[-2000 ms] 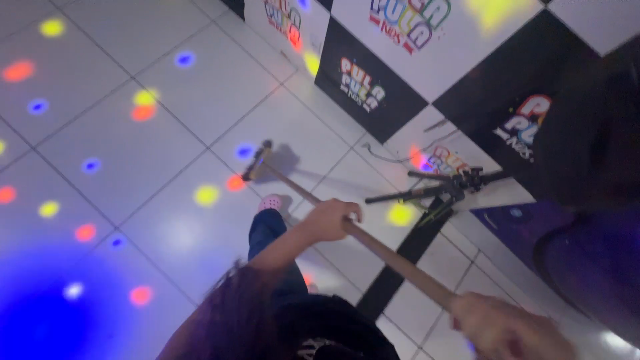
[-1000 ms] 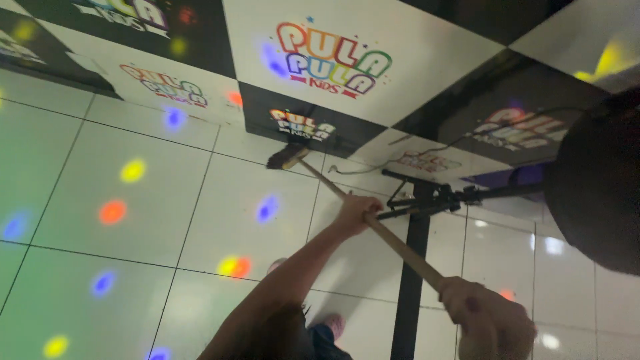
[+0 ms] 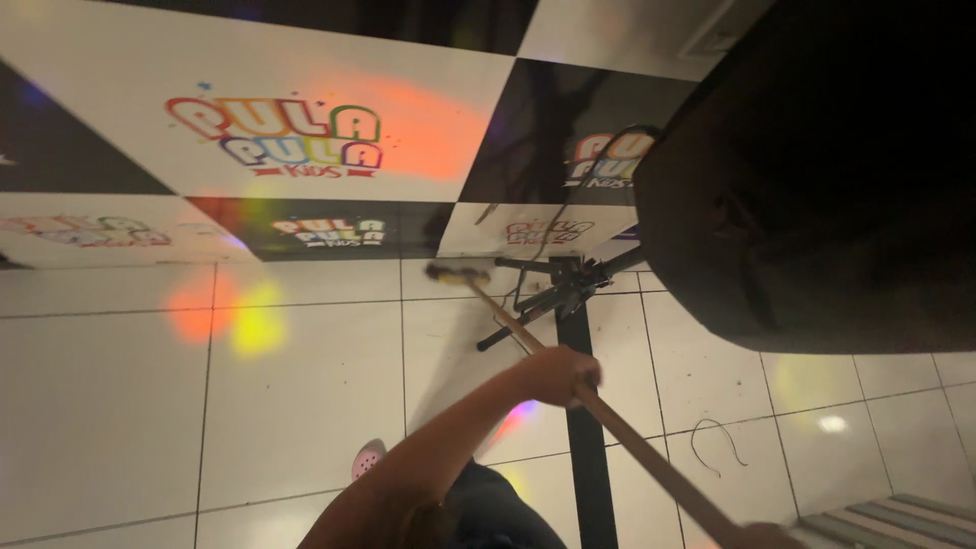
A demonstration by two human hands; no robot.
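Observation:
My left hand (image 3: 560, 375) is closed round the middle of a wooden broom handle (image 3: 648, 450), which slants from the lower right up to the left. At the bottom edge my right hand (image 3: 766, 536), mostly cut off by the frame, grips the handle's upper end. The broom's head (image 3: 457, 273), dark-bristled and a little blurred, is on the tiled floor close to the foot of the wall, just left of a black tripod stand's legs (image 3: 526, 301).
A large dark object (image 3: 808, 229) hangs over the upper right. The wall (image 3: 427, 99) has black and white squares with colourful lettering. A thin cable (image 3: 557, 221) runs down by the tripod stand. A curved wire (image 3: 717, 427) and a striped mat (image 3: 892, 526) are on the right floor.
The broom's head has moved along the wall's foot towards the tripod stand and is now close to its legs. Both hands still hold the handle. The view has shifted strongly.

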